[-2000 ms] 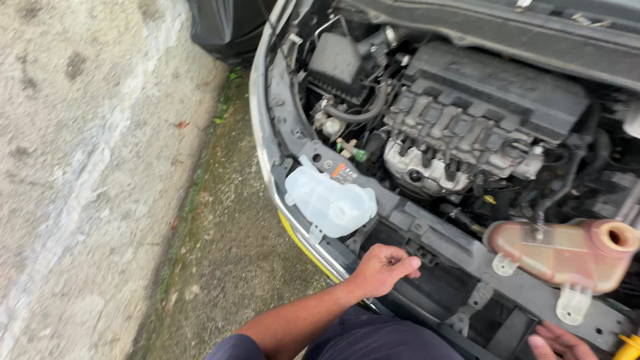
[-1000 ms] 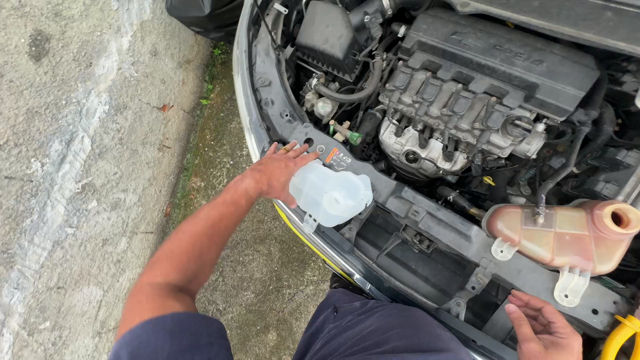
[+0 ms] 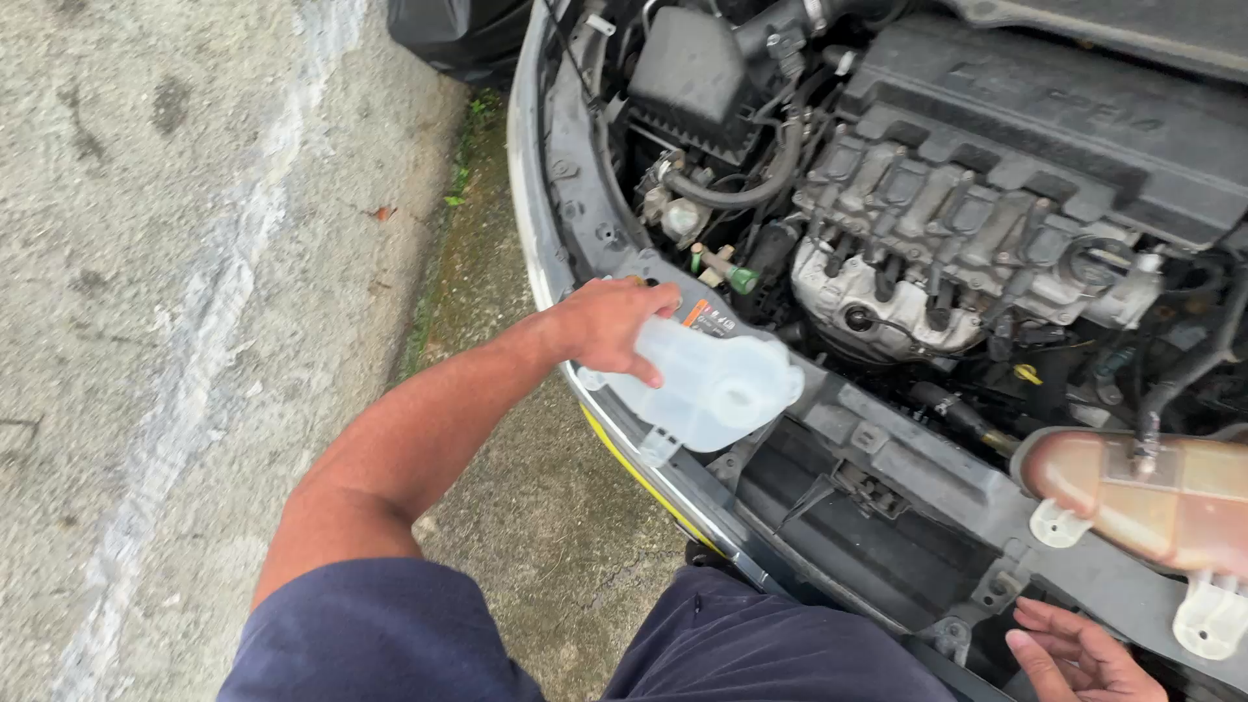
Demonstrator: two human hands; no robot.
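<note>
A new-looking white translucent plastic coolant reservoir [image 3: 717,385] lies on the front crossmember at the car's corner. My left hand [image 3: 624,327] grips its outer end, thumb on the near side and fingers on the far side. An older, brown-stained coolant reservoir [image 3: 1155,492] with white mounting tabs rests on the crossmember at the right, cut off by the view's edge. Below it, my right hand [image 3: 1077,648] hangs over the front of the car, fingers slightly curled and apart, holding nothing visible.
The engine with its black cover [image 3: 1053,127] fills the upper right. A black air filter box [image 3: 692,73] and a curved hose [image 3: 746,195] sit at the left of the bay. A black plastic bag [image 3: 468,39] lies on the concrete beyond the bumper edge [image 3: 648,478].
My left hand has gone from the crossmember in front of the white reservoir to its outer end and has closed on it. The right hand stays near the stained reservoir.
</note>
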